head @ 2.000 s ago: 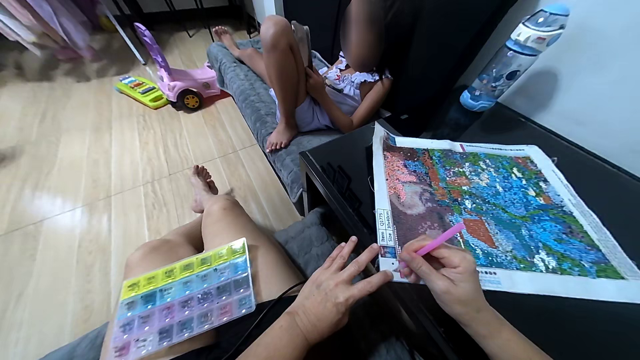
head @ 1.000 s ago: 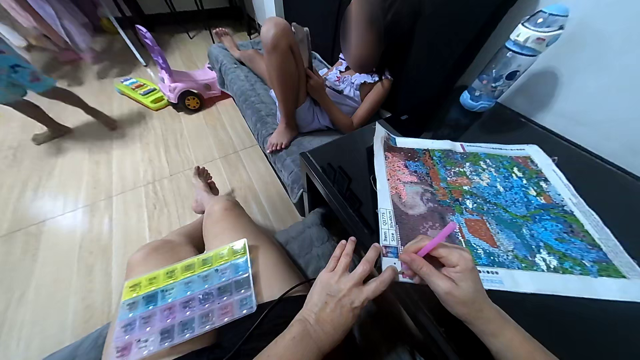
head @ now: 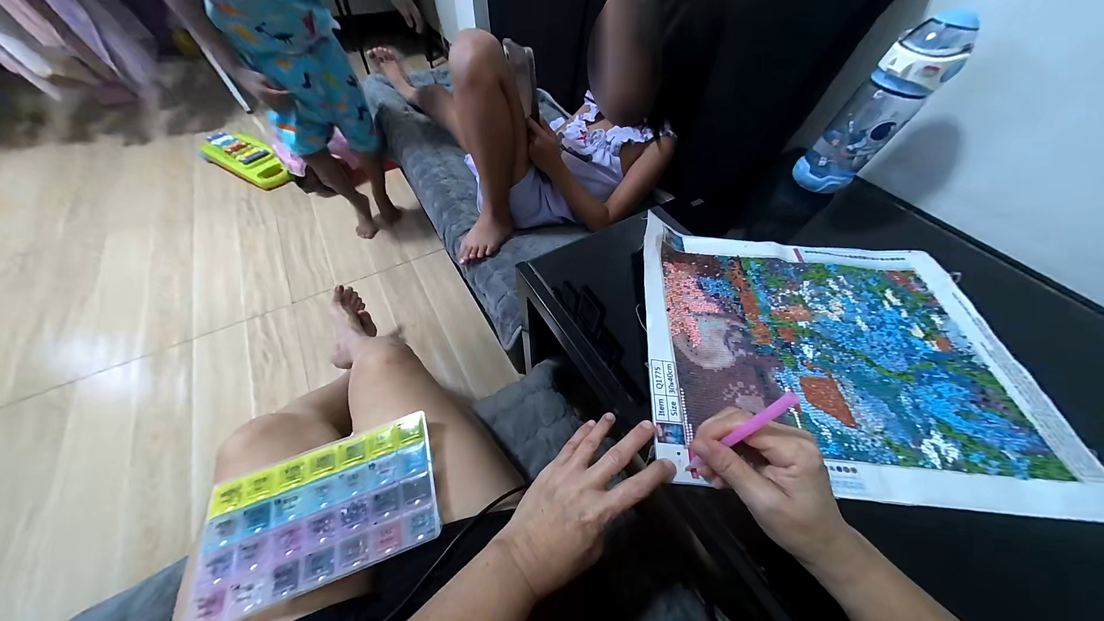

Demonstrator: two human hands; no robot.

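Observation:
A partly beaded diamond painting canvas (head: 862, 345) with a white border lies on a black table. My right hand (head: 768, 483) holds a pink applicator pen (head: 750, 427), its lower tip at the canvas's near left corner. Beside it, my left hand (head: 582, 500) is spread palm down with nothing in it, its fingertips at the canvas's left edge and the table edge. On my lap rests a clear multi-compartment bead box (head: 319, 517) with yellow, blue, purple and pink sections holding small beads.
A blue and clear water bottle (head: 888, 103) stands against the wall behind the canvas. One person (head: 561, 164) sits on a grey cushioned seat (head: 414, 164); another person (head: 302, 95) stands on the floor near a green toy xylophone (head: 246, 159). A dark cable (head: 448, 552) crosses my lap.
The standing person has come in from the left and now partly covers the pink ride-on toy. My hands and the pen have barely moved.

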